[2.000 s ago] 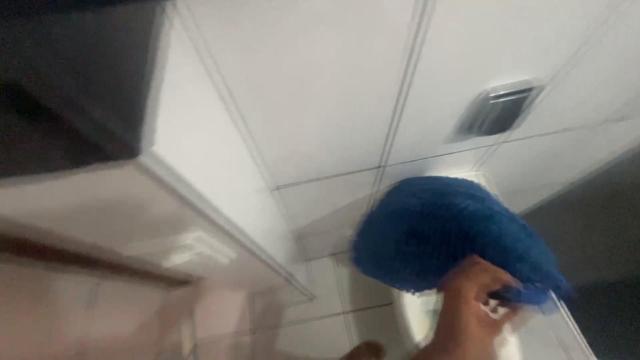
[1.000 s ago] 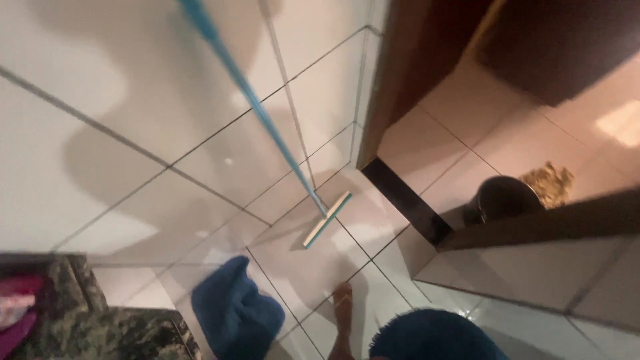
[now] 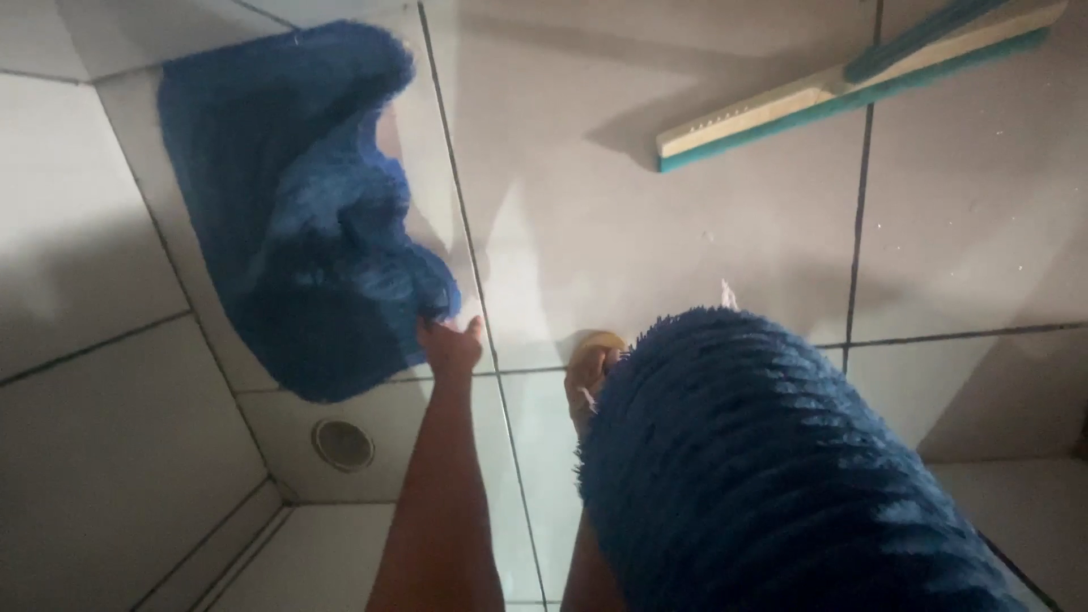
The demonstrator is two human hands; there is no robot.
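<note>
My left hand reaches down to a blue plush mat and pinches its lower right edge. The mat lies partly rumpled on the tiled floor, along the wall at the left. A second blue plush piece, ribbed and rounded at its end, fills the lower right close to the camera. My right hand is not visible. Part of a bare foot shows beside the ribbed piece, which hides the rest of it.
A floor squeegee with a pale head and teal blade stands on the floor at the upper right. A round floor drain lies below the mat, near the wall tiles on the left.
The view has moved down close to the floor. My left hand, out of view one second ago, now grips the mat, whose edges are spread differently.
</note>
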